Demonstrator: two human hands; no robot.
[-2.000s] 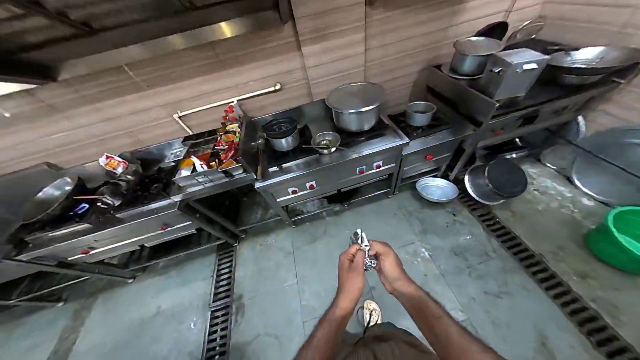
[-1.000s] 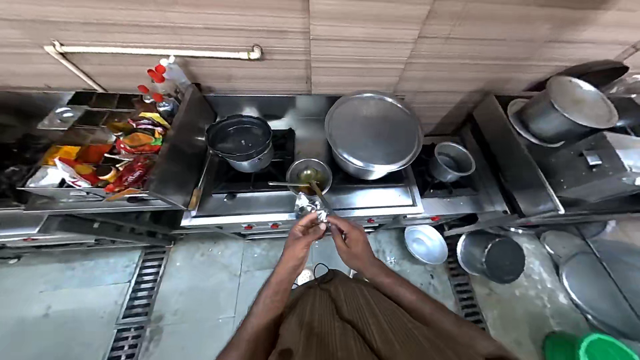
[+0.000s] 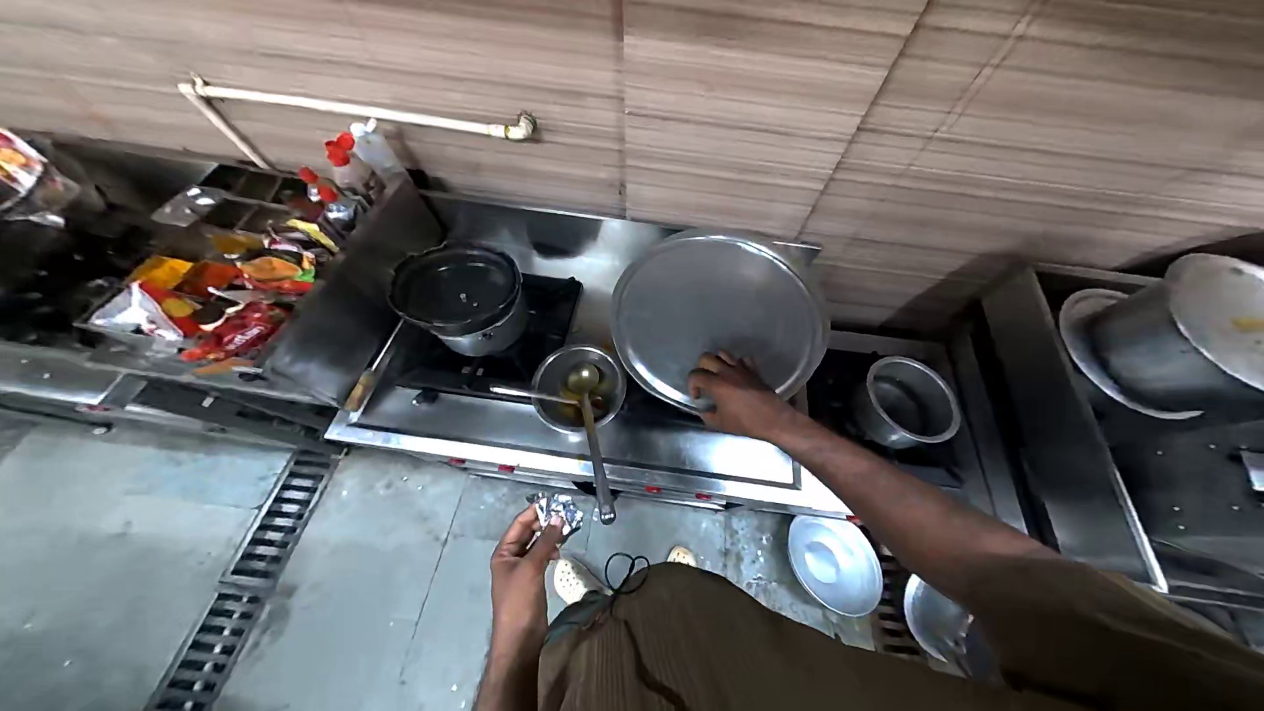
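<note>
My left hand [image 3: 528,553] holds a crumpled piece of silver foil [image 3: 559,513] low in front of the stove's front edge. My right hand [image 3: 733,395] reaches over the stove with its fingers curled at the near part of a large round metal lid [image 3: 716,306], which covers a big pot; whether they grip anything is hard to see. Left of the lid, a steel bowl [image 3: 561,367] with yellowish liquid holds a ladle [image 3: 595,459] and another long utensil. Behind it to the left stands a pot with a black top [image 3: 460,291].
Spice packets [image 3: 242,331] and red-capped bottles [image 3: 341,153] crowd the left counter. A small empty pot [image 3: 907,400] stands on the right burner. Below it, a metal basin [image 3: 834,565] rests on the floor near a drain grate [image 3: 281,523]. A larger pot [image 3: 1136,341] stands farther right.
My hands were together at the foil; now they are apart. The left keeps the foil, and the right has moved out to the large lid. The view has come closer to the stove.
</note>
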